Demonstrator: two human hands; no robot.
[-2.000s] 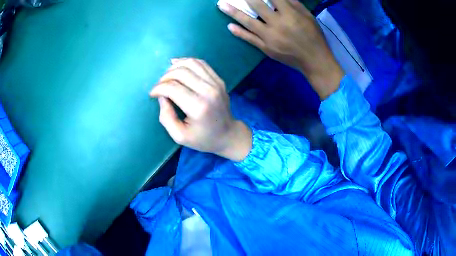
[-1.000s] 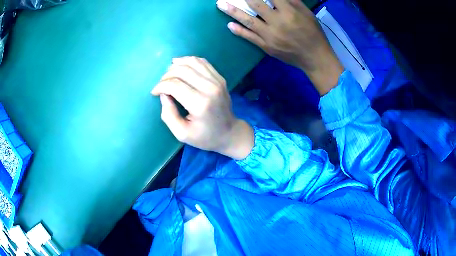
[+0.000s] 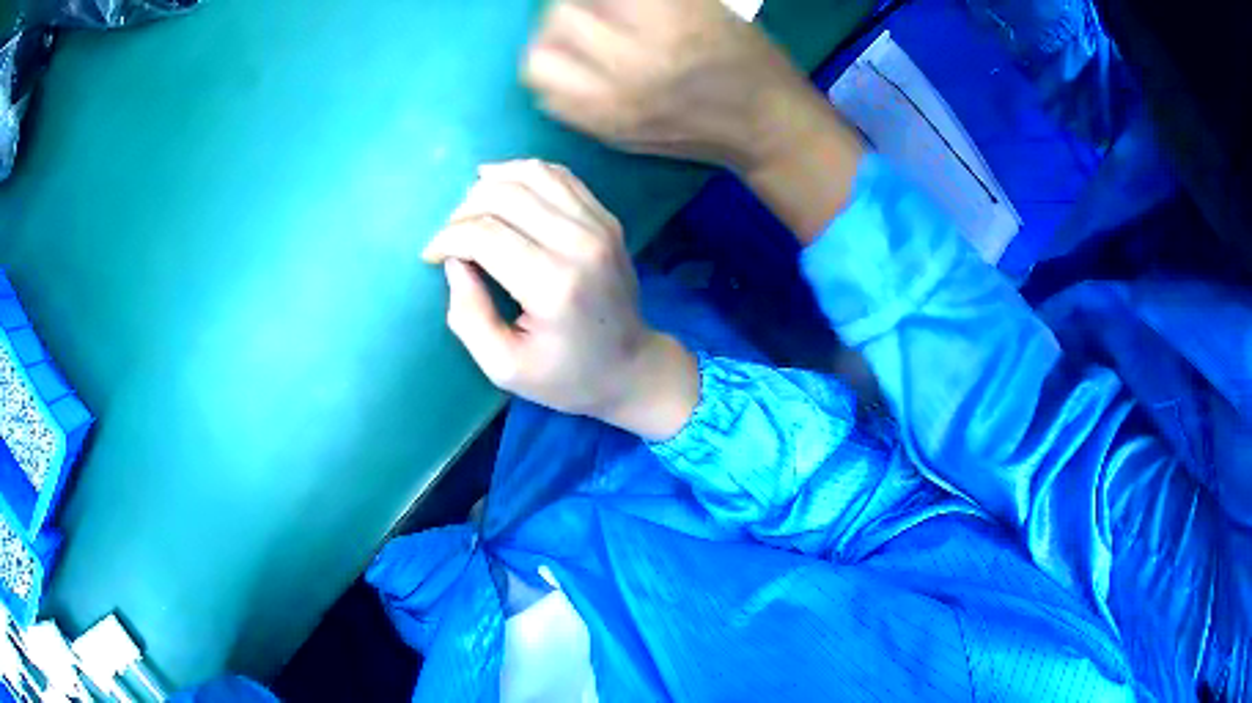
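My right hand (image 3: 542,295) lies on the green mat (image 3: 261,357) near its front edge. Its fingers are loosely curled, with a gap to the thumb, and I see nothing in it. The palm side is hidden. A second, slightly blurred hand (image 3: 659,76) reaches over the mat from the right and seems to be another worker's; its fingers are bent, and what it may hold is hidden. A white piece (image 3: 742,7) shows beside it, cut off by the top edge. I do not see my left hand.
Blue trays (image 3: 30,433) of small silvery bits stand at the left edge. White housings with leads (image 3: 103,646) lie at the lower left. Clear plastic (image 3: 96,11) is at the upper left. A blue crate with a white sheet (image 3: 927,144) is at the right. Blue smocks fill the bottom.
The other hand has moved left off the white piece, and its fingers have curled. More of the white sheet shows. My right hand has hardly moved.
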